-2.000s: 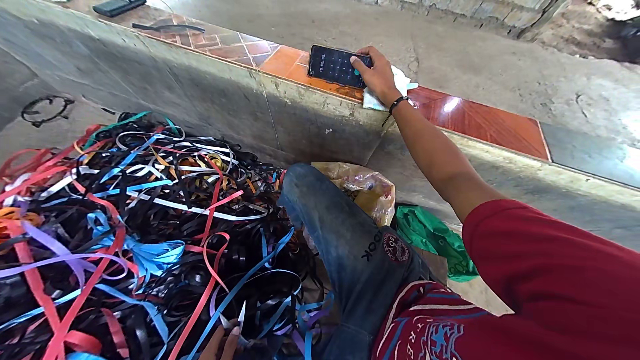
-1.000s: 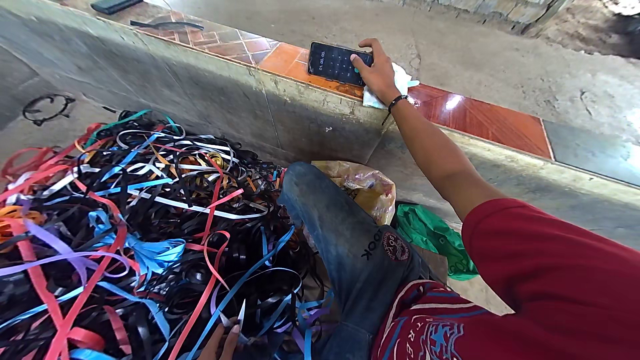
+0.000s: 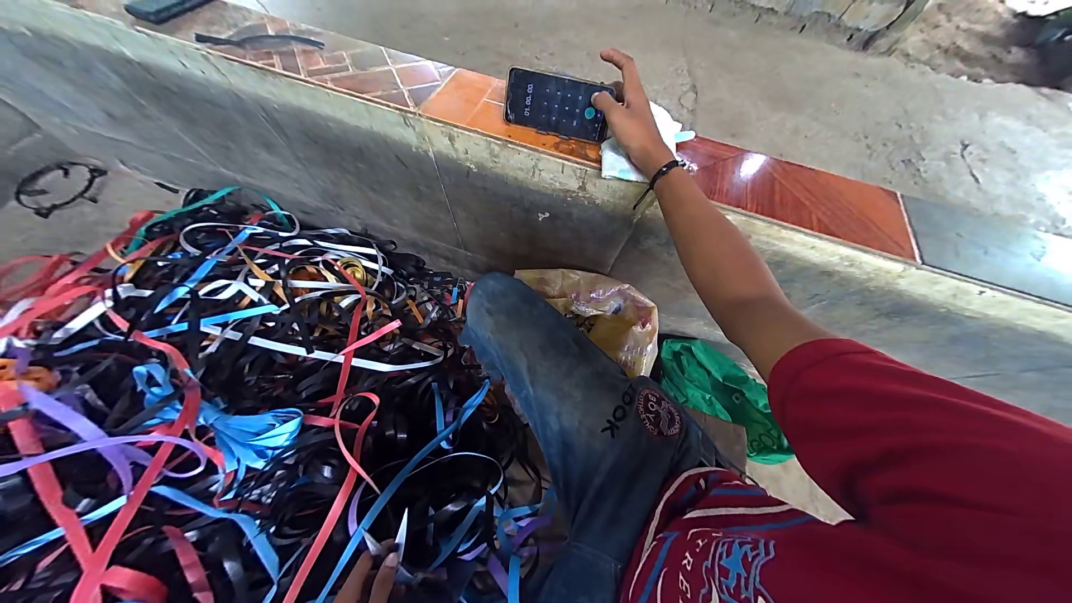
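Note:
My right hand (image 3: 632,117) reaches over the tiled ledge and rests at the right end of a black smartphone (image 3: 553,105), thumb on its lit screen, which shows a number pad. The phone lies flat on orange tile. Beneath that hand is a white cloth (image 3: 621,162). At the bottom edge my left hand (image 3: 373,579) shows only by its fingertips, with a pair of pointed metal blades (image 3: 402,536), apart at the tips, sticking up from them; the rest of the tool is hidden. Around it lies a large heap of black, red, blue, white and purple plastic strapping (image 3: 335,427).
My jeans-clad leg crosses the middle. Beyond the knee are a clear plastic bag (image 3: 624,322) and a green plastic bag (image 3: 720,394) against the low wall (image 3: 536,218). A black strip (image 3: 260,40) and a dark case (image 3: 163,8) lie on the ledge. A black ring frame (image 3: 59,186) is on the floor.
The index finger of my right hand has lifted away from the phone, while the thumb stays at the screen. My left hand and the strapping heap look the same.

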